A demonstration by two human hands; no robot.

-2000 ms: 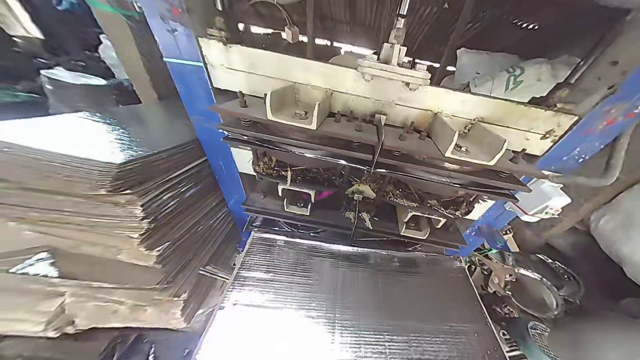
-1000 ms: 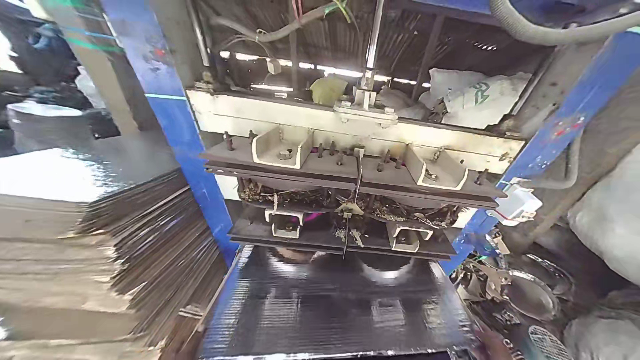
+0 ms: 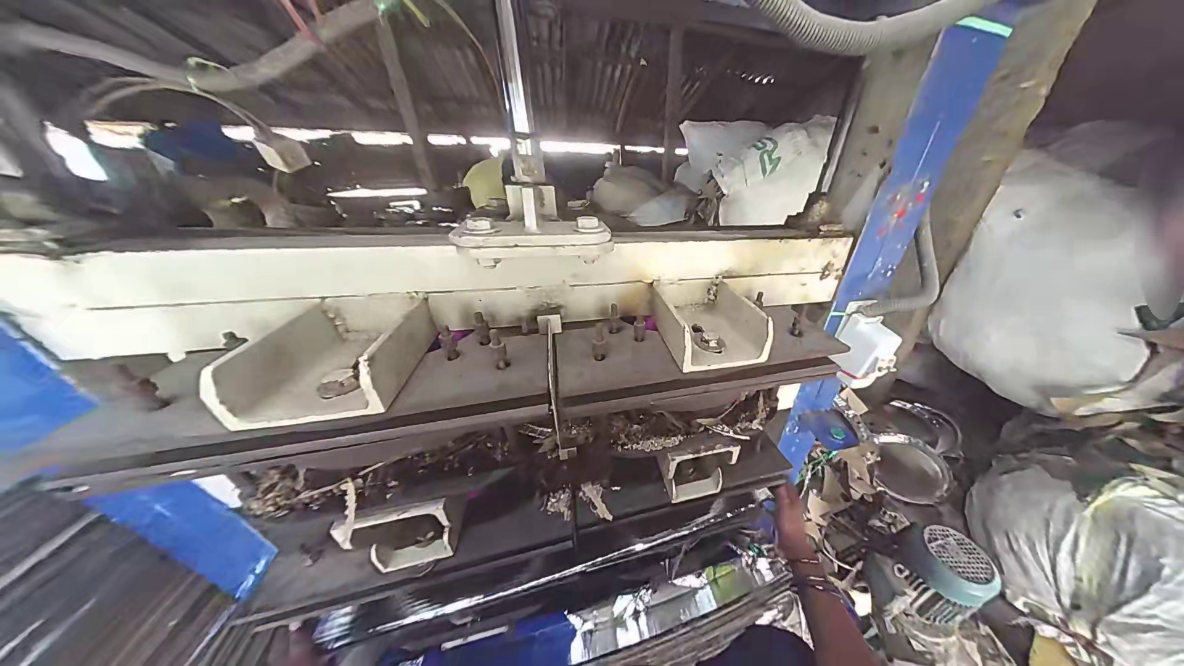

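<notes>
A silver-faced sheet point(image 3: 647, 620) lies low in the frame, its far edge at the lower plate point(image 3: 629, 518) of a press. At the sheet's right edge, beside the blue post, is my right hand point(image 3: 793, 523), with thin bands at the wrist; its grip is partly hidden. Only a blurred bit of my left hand point(image 3: 303, 645) shows at the bottom left, near the sheet's left end. Above hangs the upper plate point(image 3: 481, 379), bearing bolts and cream metal channels, under a cream crossbeam point(image 3: 351, 268).
Blue posts point(image 3: 897, 213) frame the press. At right are a dusty motor point(image 3: 948, 569), scrap and large white sacks point(image 3: 1036, 268). A blurred stack of sheets point(image 3: 83, 573) stands at lower left. A hose point(image 3: 860, 32) crosses the top right.
My hands, out of view two seconds ago, came in at the sheet's lower corners and now show at its sides, close to the press. The view has moved much nearer the press.
</notes>
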